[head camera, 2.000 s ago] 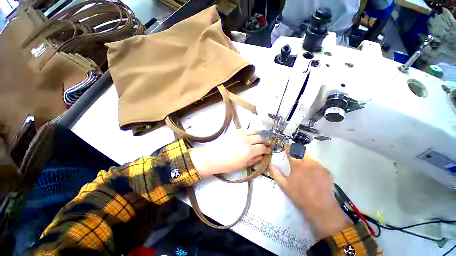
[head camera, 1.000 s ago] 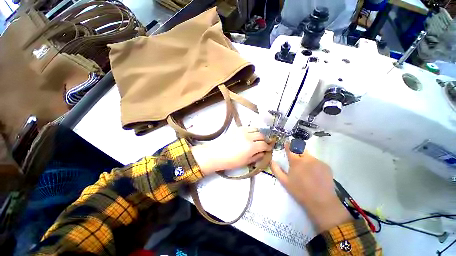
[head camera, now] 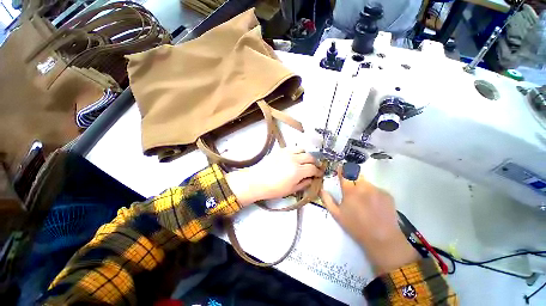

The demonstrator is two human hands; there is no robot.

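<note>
A tan-brown bag body [head camera: 200,86] lies on the white table, its dark opening facing the machine. Its narrow straps [head camera: 263,263] loop out over the table and past its front edge. My left hand [head camera: 284,173] presses on a strap at the presser foot and needle area [head camera: 328,164], its fingertips on the strap. My right hand [head camera: 368,212] is at the right side of the needle area, its index finger beside a dark block and its thumb near the strap. Its fingertips are partly hidden and blurred, so whether it grips the strap cannot be told.
The white sewing machine head [head camera: 443,119] stands at the right, with a round silver knob [head camera: 389,122]. Red-handled snips [head camera: 430,248] and black cords lie right of my right wrist. A brown heap of bags [head camera: 54,113] and a strap bundle [head camera: 114,36] are at the left. A person stands behind.
The machine appears shifted slightly left in the view. Both hands stay at the needle area, with only small movements. The bag body has barely moved.
</note>
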